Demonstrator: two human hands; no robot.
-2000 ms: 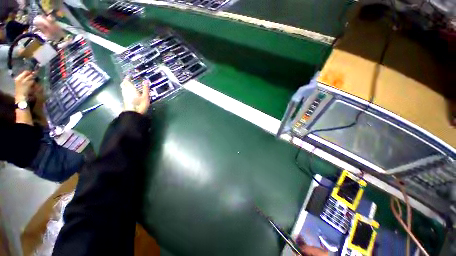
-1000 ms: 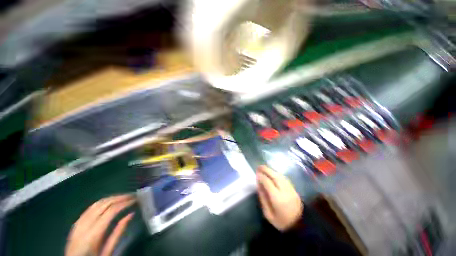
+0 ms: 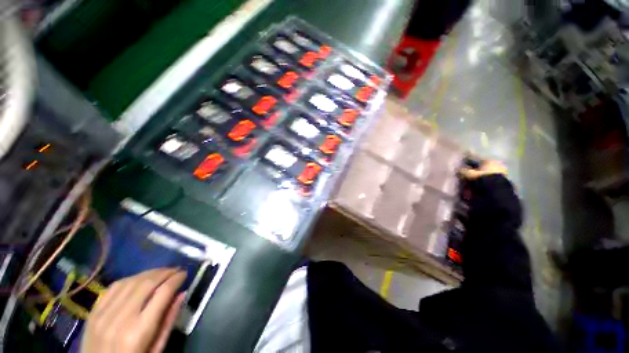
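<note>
A clear blister tray (image 3: 238, 169) lies across the bench edge, holding two rows of black-backed keypad phones (image 3: 264, 105) with white labels and orange-red patches. One near pocket shows glare and no phone. My left hand (image 3: 134, 310) is at the bottom left over the edge of a blue plate (image 3: 124, 238); its fingers are slightly apart and I see nothing in it. My right hand (image 3: 488, 169) reaches far right, to the far side of a brown cardboard surface, beside dark items with red (image 3: 455, 241). It is small and blurred, so its grip is unclear.
The tester (image 3: 55, 131) stands at the left, with cream fan grille (image 3: 14, 83) at the upper left. Orange-brown cables (image 3: 69, 227) loop beside yellow-framed phones (image 3: 58, 303), partly behind my left hand. The brown cardboard (image 3: 396, 183) adjoins the tray. A red-and-black object (image 3: 414, 62) stands beyond.
The view has swung right, from the conveyor and tester to the tray and cardboard. My right hand has moved from beside the blue plates to the cardboard's far side.
</note>
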